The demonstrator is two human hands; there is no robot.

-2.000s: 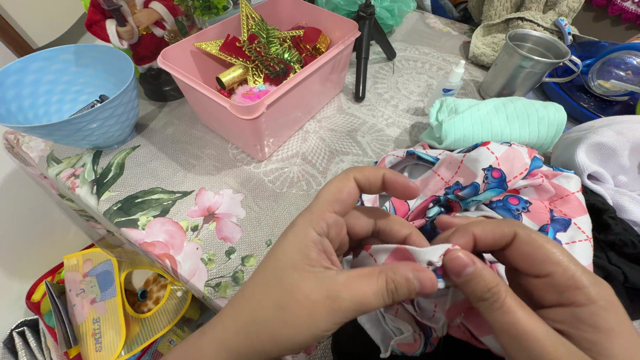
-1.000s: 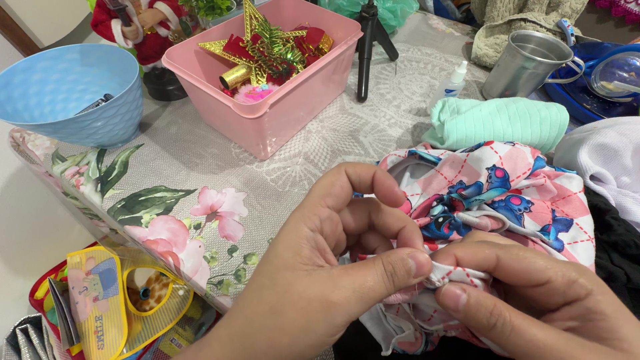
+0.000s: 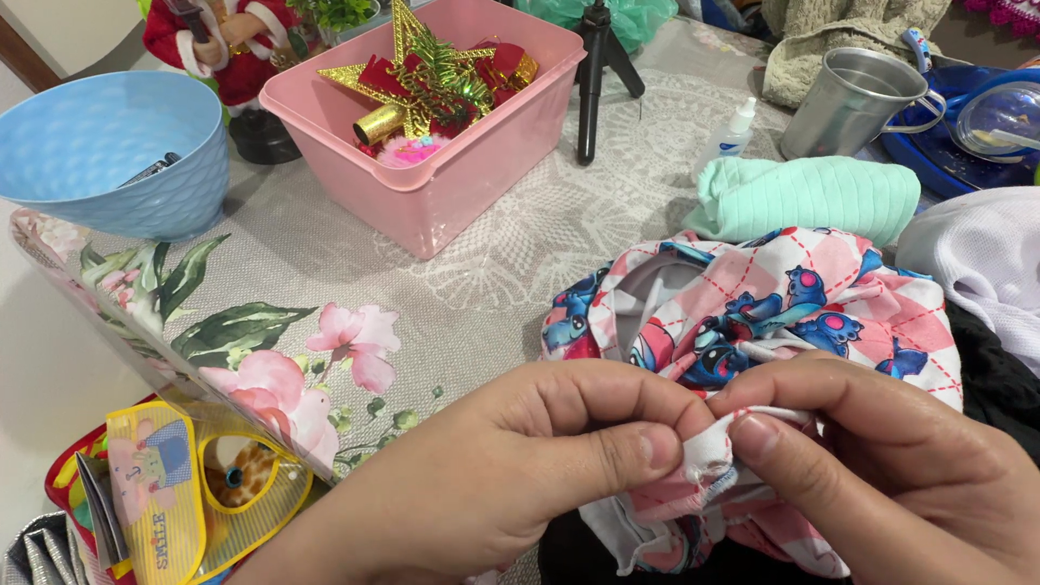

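Note:
Pink and white fabric with blue cartoon figures and red dashed lines (image 3: 821, 317) lies bunched at the right of the table. In front of it, my left hand (image 3: 601, 439) pinches the folded white edge of this fabric between thumb and fingers. My right hand (image 3: 861, 455) pinches the same edge just beside it, thumb on top. Between the two thumbs a seam shows, with frayed white threads and blue overlock stitching. Whether a needle is held cannot be seen.
A pink plastic bin (image 3: 431, 203) holds Christmas decorations. Left of it stands a light blue bowl (image 3: 122, 195). Behind the fabric are a rolled mint cloth (image 3: 812, 195), a small dropper bottle (image 3: 727, 138), a metal mug (image 3: 845, 106) and a black mini tripod (image 3: 597, 81).
The fingertips have shifted along the fabric edge, and the seam with its frayed threads now shows between the thumbs. Both hands keep their pinch.

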